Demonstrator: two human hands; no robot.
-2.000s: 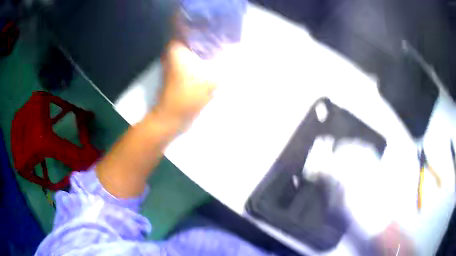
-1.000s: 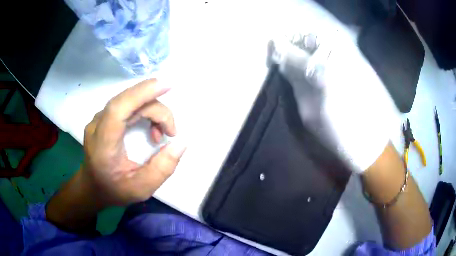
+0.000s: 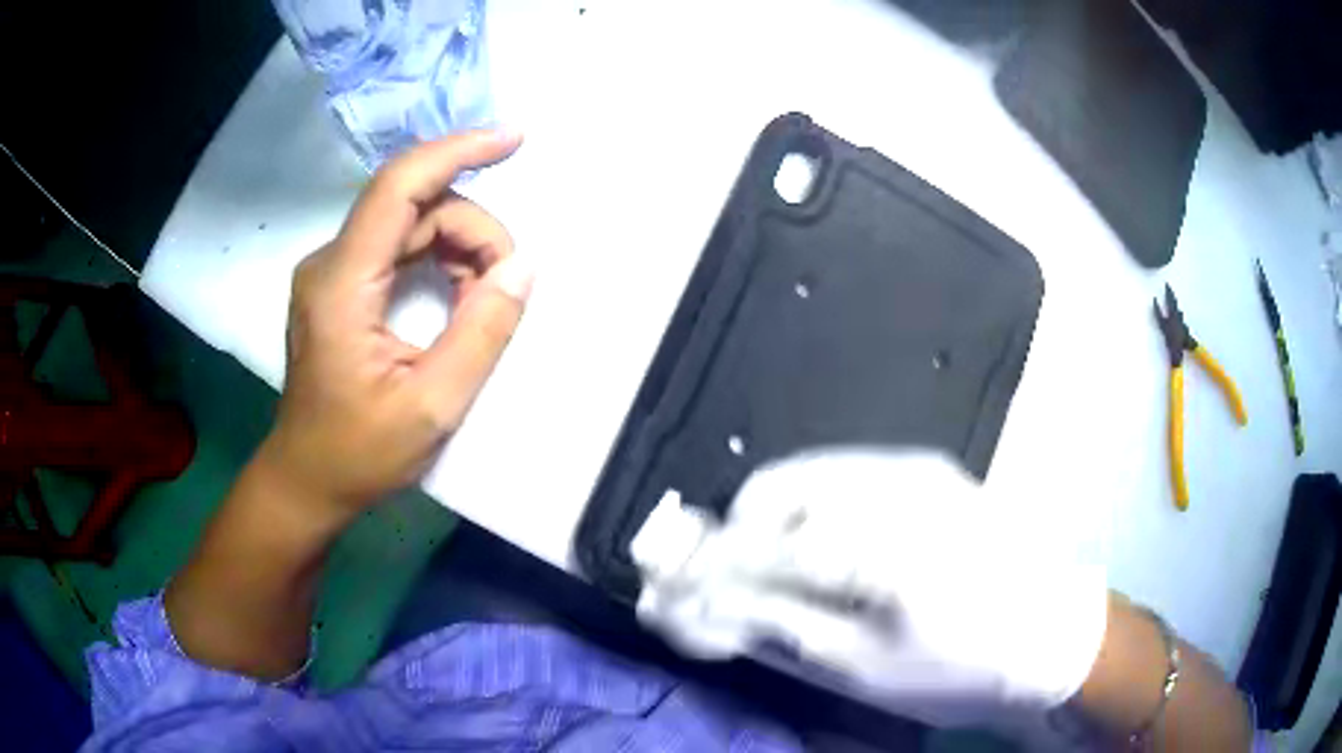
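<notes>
A black tablet case [image 3: 868,353] lies flat on the white tabletop [image 3: 589,265], its camera cutout at the upper left corner. My right hand [image 3: 883,574], in a white glove, lies over the case's near end and presses a white cloth [image 3: 670,533] on it; glove and cloth are hard to tell apart. My bare left hand [image 3: 398,324] is raised left of the case, fingers curled with a gap between thumb and fingertips, holding nothing.
A clear bluish bottle [image 3: 405,74] is at the upper left. Another black case [image 3: 1111,133] lies at the upper right. Yellow-handled cutters [image 3: 1189,390], a thin pointed tool [image 3: 1280,353] and a dark oblong block [image 3: 1298,603] lie right. A red stool [image 3: 96,434] stands on the green floor.
My gloved right hand has moved from the case's far end to its near end, uncovering the camera cutout. My left hand was at the bottle two seconds ago and is now away from it.
</notes>
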